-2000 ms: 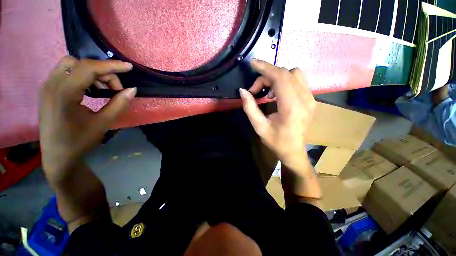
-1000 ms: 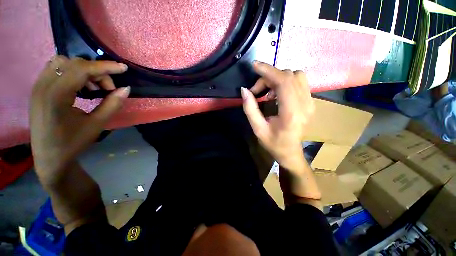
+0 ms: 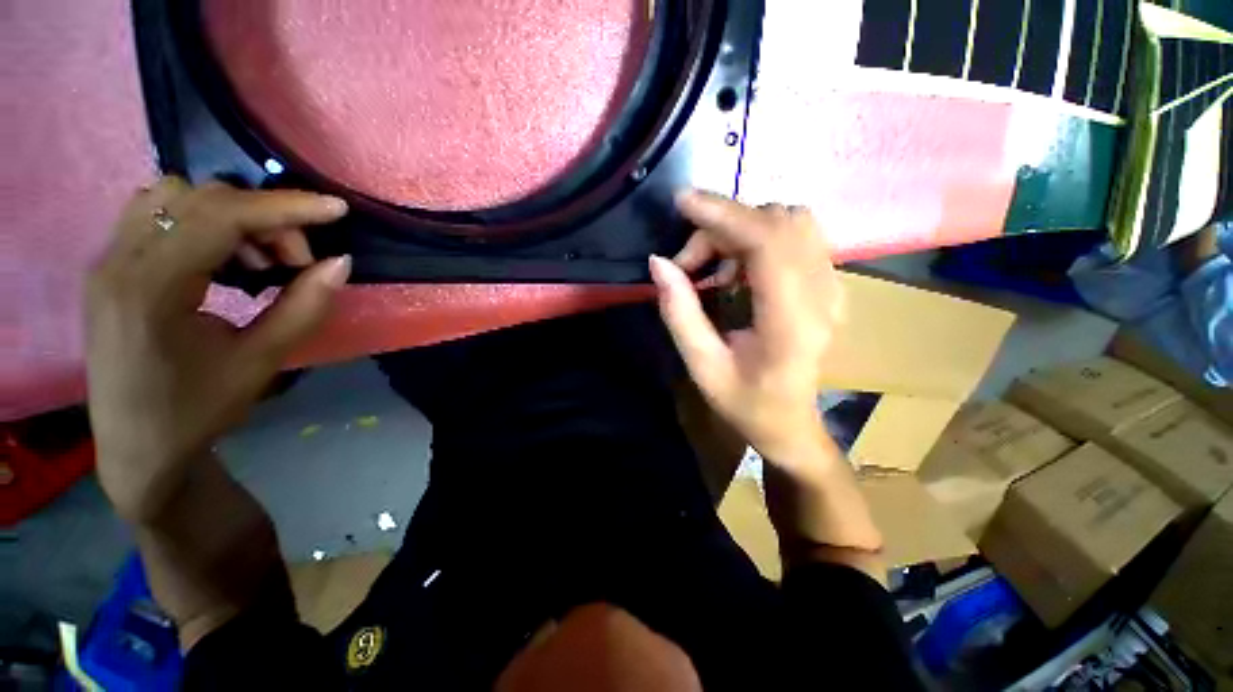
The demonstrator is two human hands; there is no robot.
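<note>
A black plastic frame [image 3: 646, 223] with a large round opening lies on the pink foam sheet [image 3: 68, 176], its top cut off by the picture's edge. A thin black foam strip [image 3: 500, 270] runs along the frame's near edge. My left hand [image 3: 203, 298] is at the near left corner, thumb and fingertips at the strip and frame edge. My right hand [image 3: 757, 304] is at the near right corner in the same way. The strip's ends are hidden by my fingers.
A sheet of die-cut strips [image 3: 1001, 47] lies right of the frame, with a stack of strip sheets [image 3: 1149, 135] at far right. An open carton [image 3: 913, 331] stands below the bench, closed cartons [image 3: 1082, 521] beyond it. A person's blue sleeve [image 3: 1176, 311] shows at right.
The frame and both hands sit slightly lower in the picture than one second ago. Both hands keep nearly the same place at the near corners.
</note>
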